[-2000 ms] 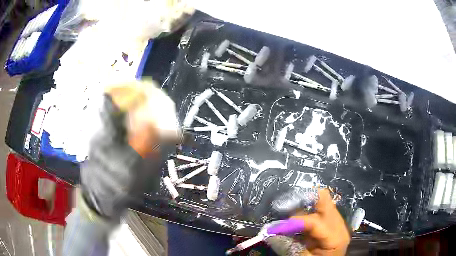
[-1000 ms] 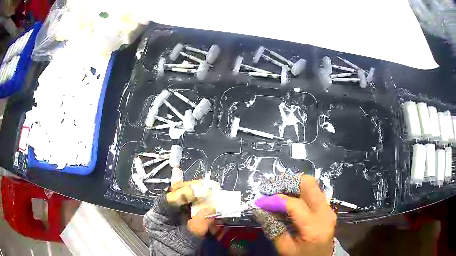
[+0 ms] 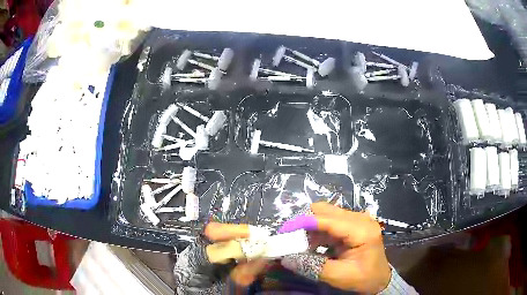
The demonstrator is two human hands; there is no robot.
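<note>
My left hand (image 3: 231, 245), in a grey knit glove with pale fingertip covers, holds a small white piece (image 3: 280, 244) at the bench's front edge. My right hand (image 3: 346, 248), with a purple cot on the thumb, touches the same piece from the right. Whether a stem sits inside the piece cannot be told. Grey-white T-shaped parts (image 3: 200, 135) lie in groups in the pockets of a clear tray (image 3: 231, 167). A single T-shaped part (image 3: 283, 145) lies in the middle pocket. A small white flat piece (image 3: 336, 164) lies on the tray beside it.
A blue bin (image 3: 101, 144) heaped with white flat pieces (image 3: 63, 132) stands left, with a bag of cream foam pieces (image 3: 95, 26) behind. White rectangular units (image 3: 485, 121) stand in rows at right. A white sheet (image 3: 323, 23) covers the back. A red stool (image 3: 34, 253) is at lower left.
My left hand has come from the blue bin to meet my right hand at the front edge with a white piece. The view has shifted, so the tray appears further left.
</note>
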